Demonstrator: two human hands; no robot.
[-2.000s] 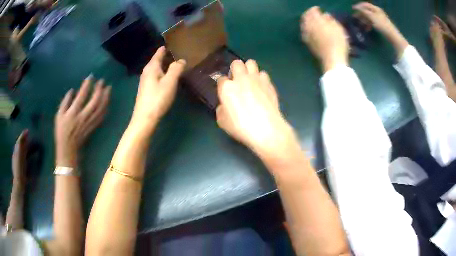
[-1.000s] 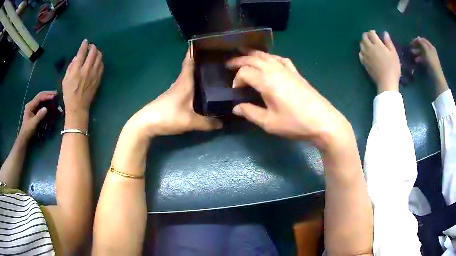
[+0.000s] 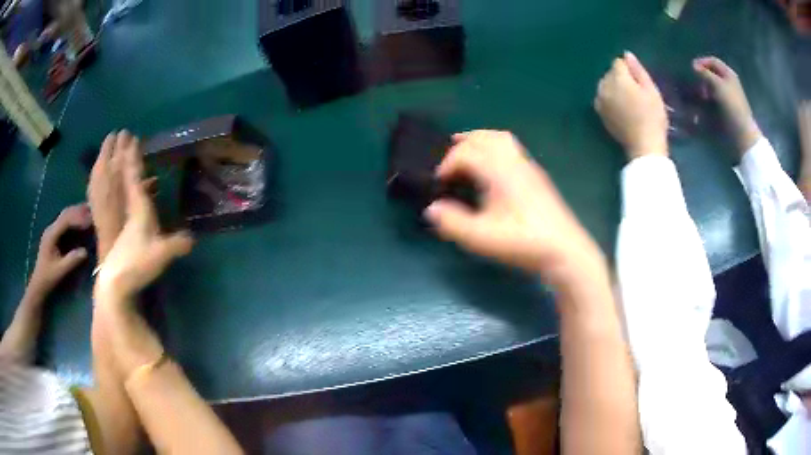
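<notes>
An opened black carton (image 3: 258,191) lies at left, its flap raised, with shiny silver, white and red bits inside. My left hand (image 3: 147,244) is at the carton's left side, blurred, thumb and fingers spread; it overlaps a neighbour's hand, and whether it touches the carton is unclear. My right hand (image 3: 502,195) grips the right side of a dark block-like piece, perhaps an inner tray (image 3: 411,164), near the middle of the table. The fingertips partly cover that piece.
Two black boxes (image 3: 316,58) with cut-out inserts stand at the top centre. The green table (image 3: 356,293) curves along its front edge. A neighbour's hands work at left; a white-sleeved neighbour's hands (image 3: 633,107) are around dark items at right. Pale tubes (image 3: 22,102) lie top left.
The carton has moved from between my hands to the left, and my left hand has moved left with it. The dark piece is now apart from the carton, at my right hand. The view has shifted.
</notes>
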